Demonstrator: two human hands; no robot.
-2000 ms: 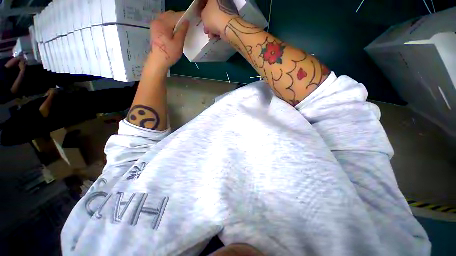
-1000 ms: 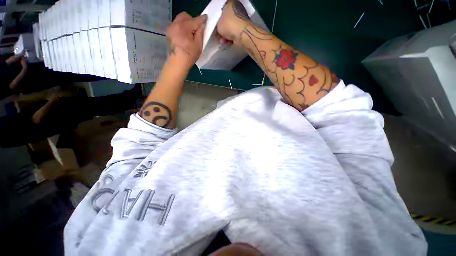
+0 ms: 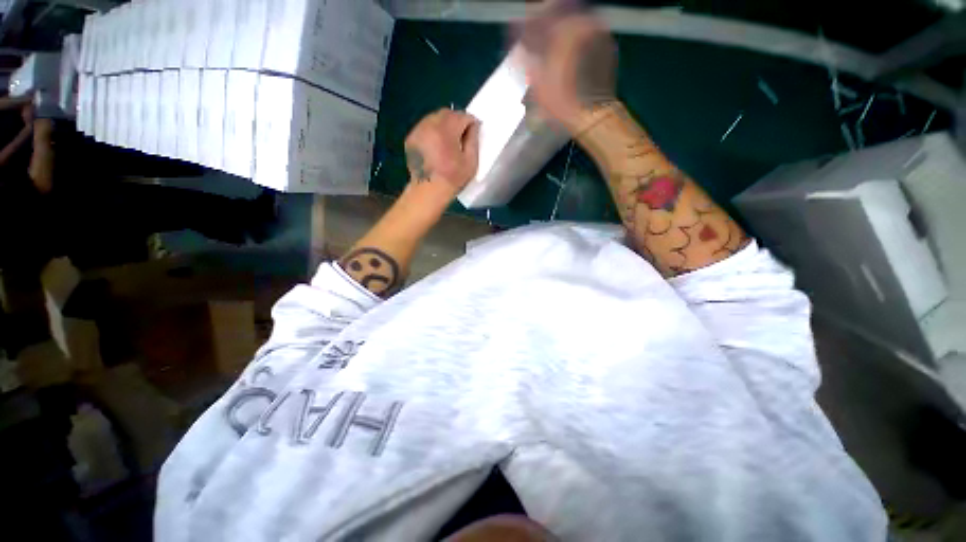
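A white carton point(image 3: 506, 143) stands tilted on the dark green bench in front of me. Its long narrow side faces up, and no open flap can be made out. My left hand point(image 3: 444, 151) is closed round the carton's near left edge. My right hand point(image 3: 567, 58) is blurred at the carton's far right end; whether it grips or only touches the carton cannot be told. The finished cartons point(image 3: 273, 116) stand packed in long rows at the left.
A large open white box point(image 3: 837, 228) lies at the bench's right end. Thin white slivers point(image 3: 732, 126) lie on the green surface. A pale rail point(image 3: 678, 23) runs along the far side. Another person's arm point(image 3: 40, 154) shows at the far left, above brown cartons point(image 3: 233, 330).
The carton and both hands sit farther right and lower in the view. My right hand has moved from the carton's near face to its far top end. The far rail has come into view.
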